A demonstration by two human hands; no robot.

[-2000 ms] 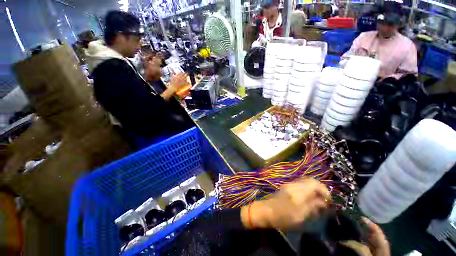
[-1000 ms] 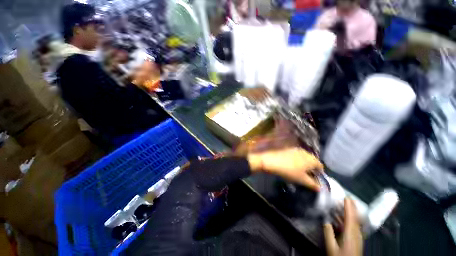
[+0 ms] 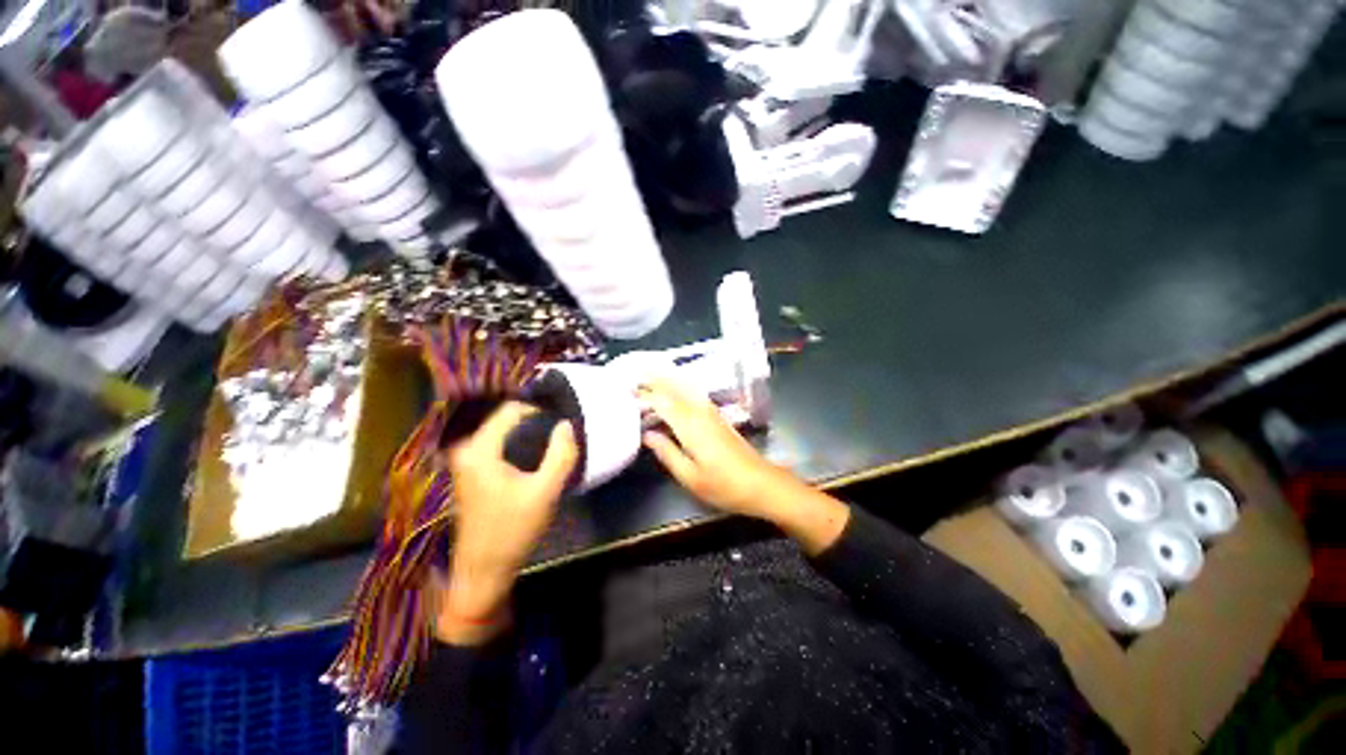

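Observation:
A white housing [image 3: 620, 413] with an angular plate end lies on its side at the front edge of the dark green bench. My left hand [image 3: 509, 487] grips a black rounded shell [image 3: 543, 437] at the housing's left end. My right hand [image 3: 709, 450] lies on the housing's side, fingers over its body. A short coloured lead [image 3: 794, 345] sticks out past the plate end. How the shell and the housing join is hidden by my fingers. A long bundle of purple, orange and yellow wires [image 3: 406, 553] hangs over the bench edge beside my left hand.
An open carton [image 3: 369, 457] of small white parts stands at left. Stacked white shells [image 3: 554, 162], black shells [image 3: 672, 133] and white brackets [image 3: 809, 170] lie behind. A floor carton [image 3: 1225, 590] with white ring-ended parts is at right; the blue crate [image 3: 244, 701] is at lower left.
The view has swung right. The white housing, blurred near my hands a second ago, now shows between them with the black shell at its end. The floor carton has come into view.

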